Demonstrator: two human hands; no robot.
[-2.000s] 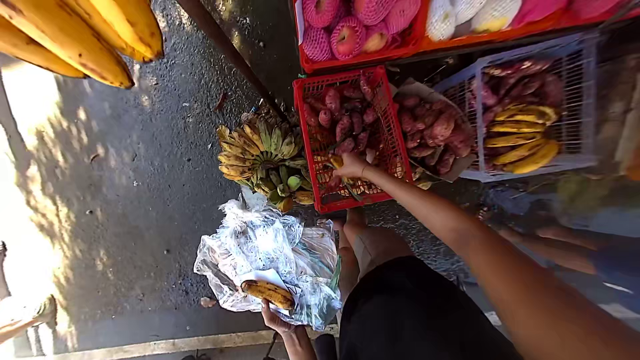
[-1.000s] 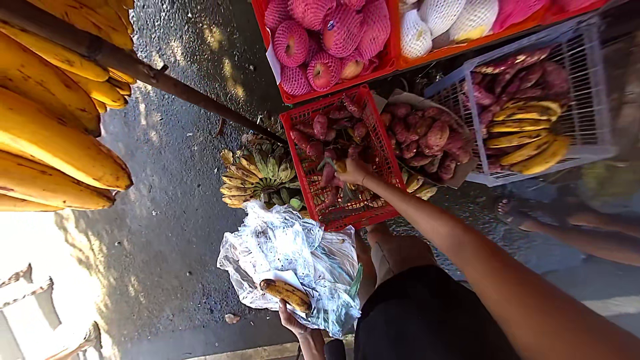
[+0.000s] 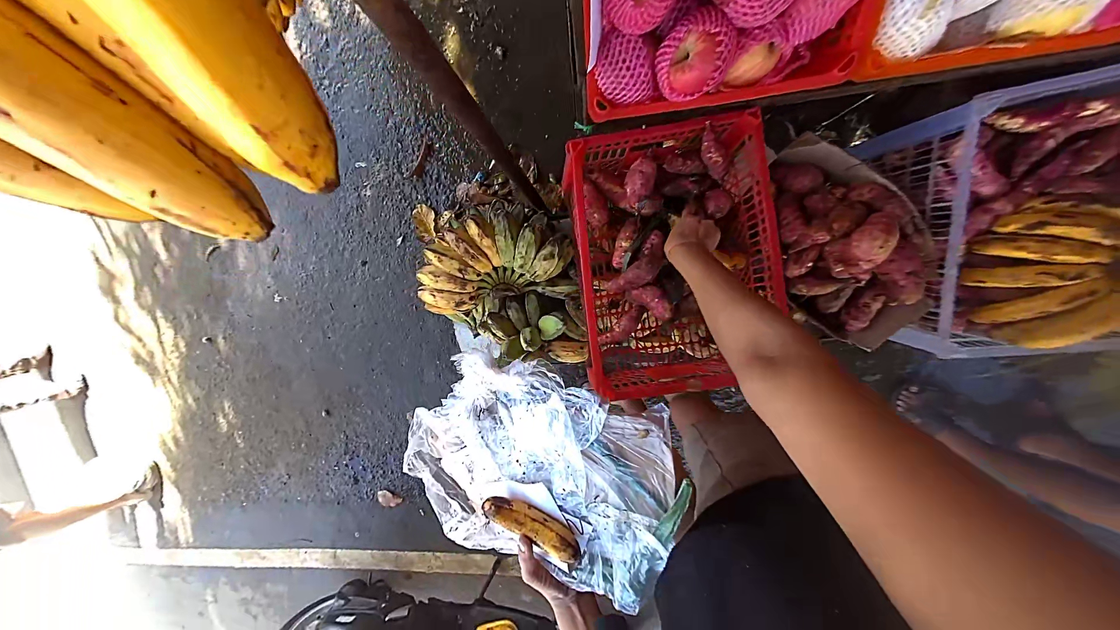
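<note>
My left hand, at the bottom of the head view, holds a ripe brown-spotted banana, with white paper and crumpled clear plastic bags around it. A green tapered thing shows at the bags' right side. My right hand reaches into a red plastic crate among sweet potatoes. Its fingertips are hidden, so whether it grips one cannot be told. Beneath the sweet potatoes, more yellowish produce shows through the crate.
Yellow-green bananas lie left of the crate, near a dark pole. Large yellow bananas hang close at upper left. Net-wrapped apples stand beyond. A paper sack of sweet potatoes and a pale crate are right. A person's legs show.
Inside the red crate, my right hand has moved toward the far side, and some sweet potatoes lie differently. My left hand still holds the banana and bags.
</note>
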